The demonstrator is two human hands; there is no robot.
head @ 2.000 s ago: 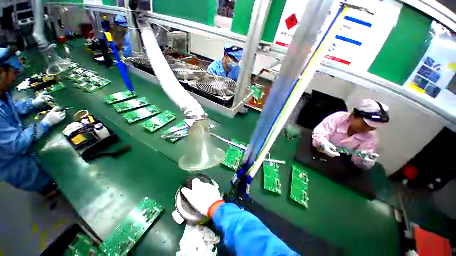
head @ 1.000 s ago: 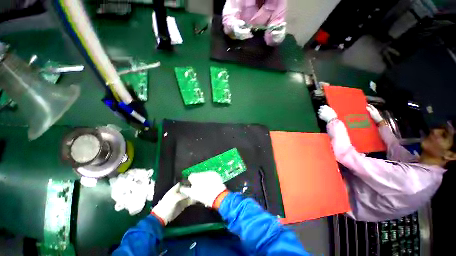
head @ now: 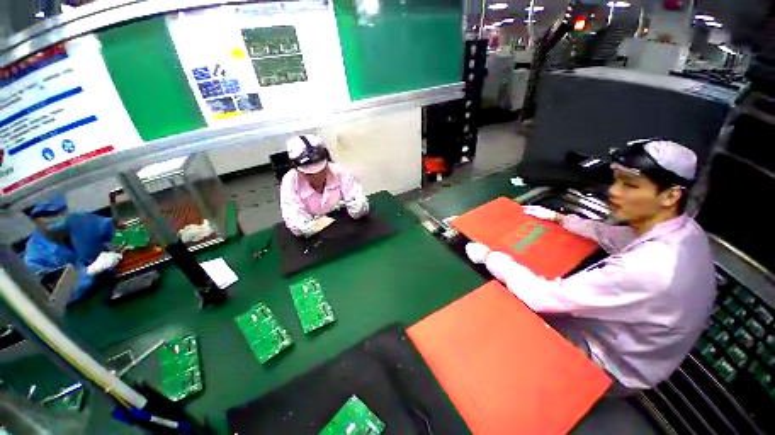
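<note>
Neither of my hands is in the picture. A green circuit board (head: 355,418) lies on the black bench mat (head: 374,365) at the bottom centre, its lower part cut off by the picture's edge. A thin dark tool (head: 420,420) lies on the mat to its right, hard to make out. An orange-red mat (head: 508,361) lies flat to the right of the black mat.
Three green boards lie beyond the mat, one of them here (head: 312,304). A slanting post (head: 68,344) stands at left. A person in pink (head: 637,297) sits at right by a second orange-red mat (head: 523,238). Another person in pink and one in blue sit across.
The view has swung up and to the right. My hands, together over the black mat a second ago, have left the picture, as have the silvery pot and white wipes.
</note>
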